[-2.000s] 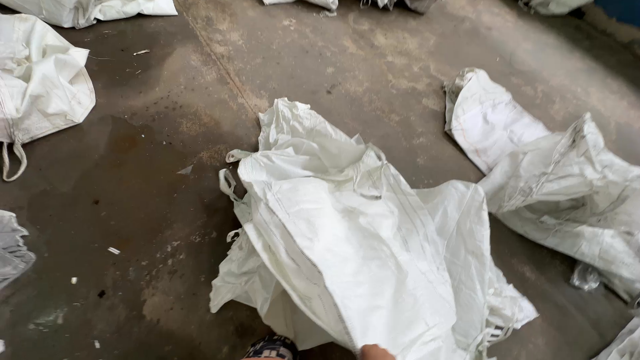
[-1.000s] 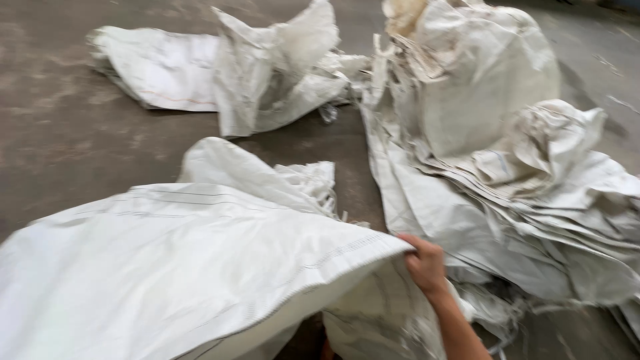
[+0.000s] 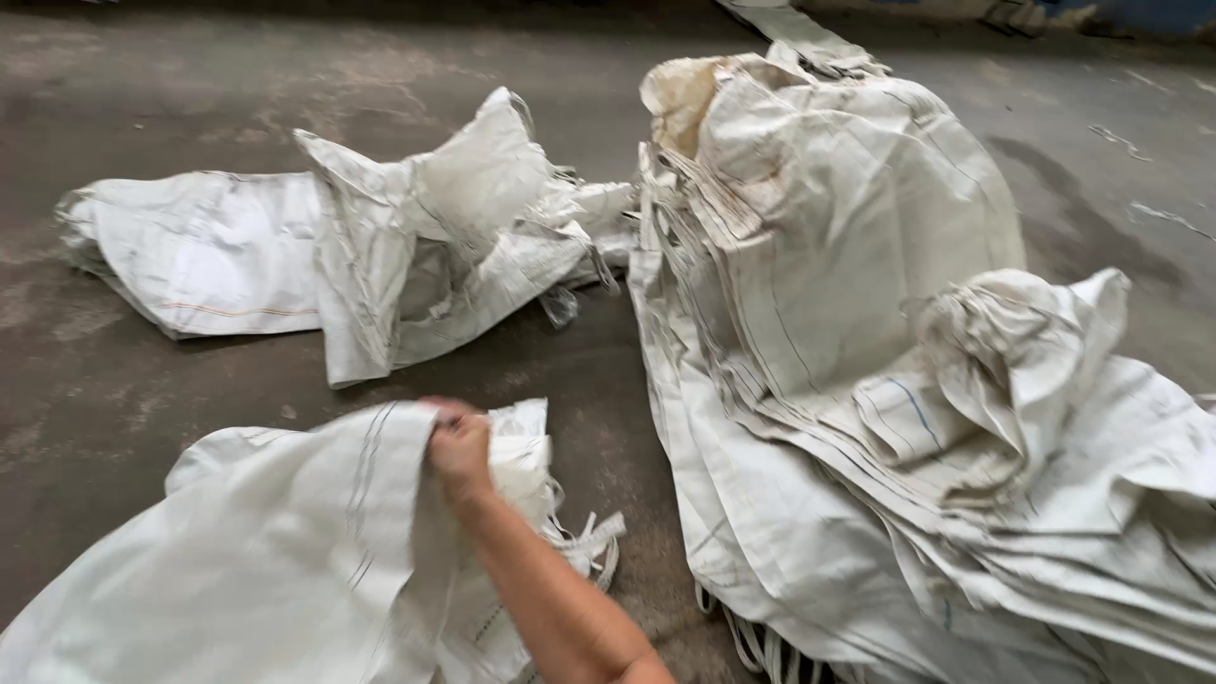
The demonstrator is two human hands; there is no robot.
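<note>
My right hand (image 3: 462, 454) grips the upper edge of a white woven plastic sack (image 3: 285, 532) at the lower left; its fingers are partly hidden and slightly blurred. Dark stitch lines run down the fabric near the hand. White straps and frayed ends (image 3: 594, 541) lie on the floor by the sack's right side, behind my forearm. My left hand is out of view.
Stacked, layered white sacks (image 3: 855, 237) fill the right side, with a bunched, tied sack (image 3: 988, 351) on them. Another crumpled sack (image 3: 456, 218) lies at the upper left on the stained concrete floor (image 3: 237, 389). Loose strings (image 3: 1168, 217) lie at the far right.
My right hand has kept its hold on the sack's edge since one second ago, and the raised edge has changed shape. The view has swung right since two seconds ago.
</note>
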